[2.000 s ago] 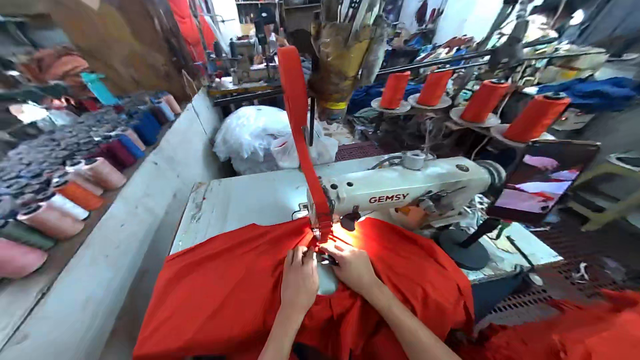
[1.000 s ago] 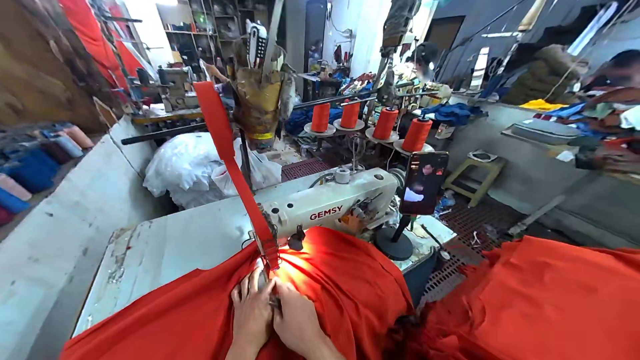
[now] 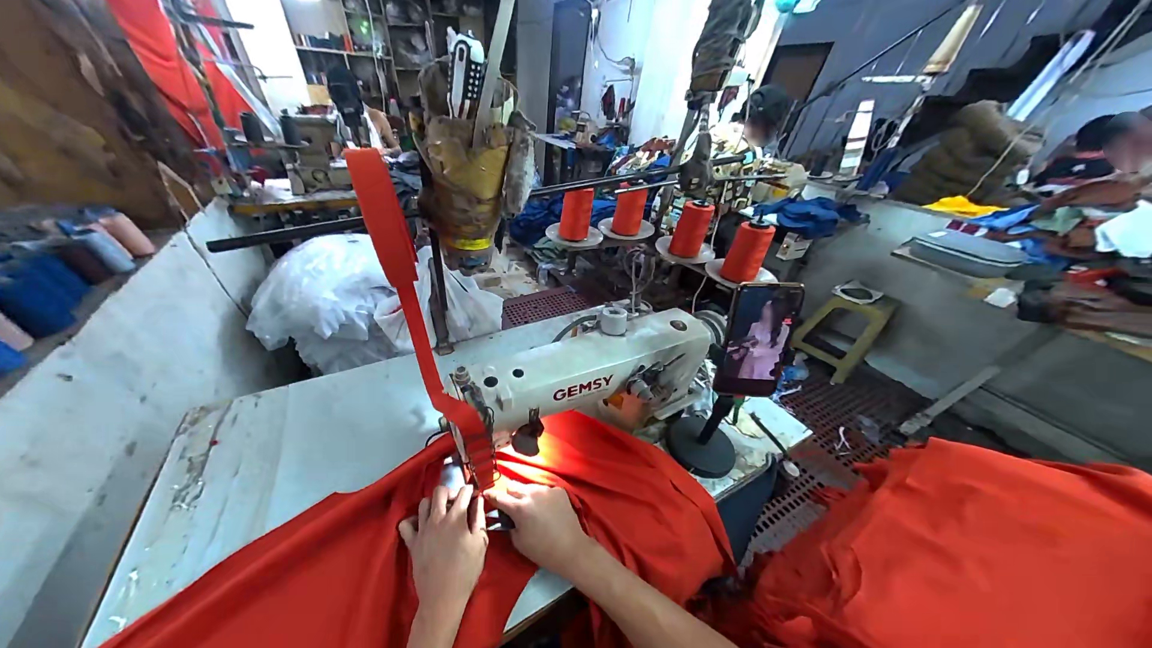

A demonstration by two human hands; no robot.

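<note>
Red fabric [image 3: 360,549] lies over the bed of a white Gemsy sewing machine [image 3: 585,369], passing under its needle area. A red fabric strip [image 3: 418,333] hangs from above and feeds down into the folder or guide at the presser foot. My left hand [image 3: 447,540] rests on the fabric just left of the needle area, fingertips pressing the cloth. My right hand [image 3: 540,522] is close beside it on the right, its fingers bent at the cloth edge by the foot; whether it pinches the cloth is hidden. A lamp lights the fabric there.
Several red thread cones [image 3: 688,229] stand behind the machine. A phone [image 3: 760,337] on a round-based stand is at the right. More red fabric [image 3: 954,549] is piled at the lower right. White plastic bags [image 3: 315,292] sit behind the table, and a low wall [image 3: 135,333] runs along the left.
The view has swung to the right, showing more of the room. My left hand's fingers are more spread than a second ago. Both hands remain on the fabric by the needle area.
</note>
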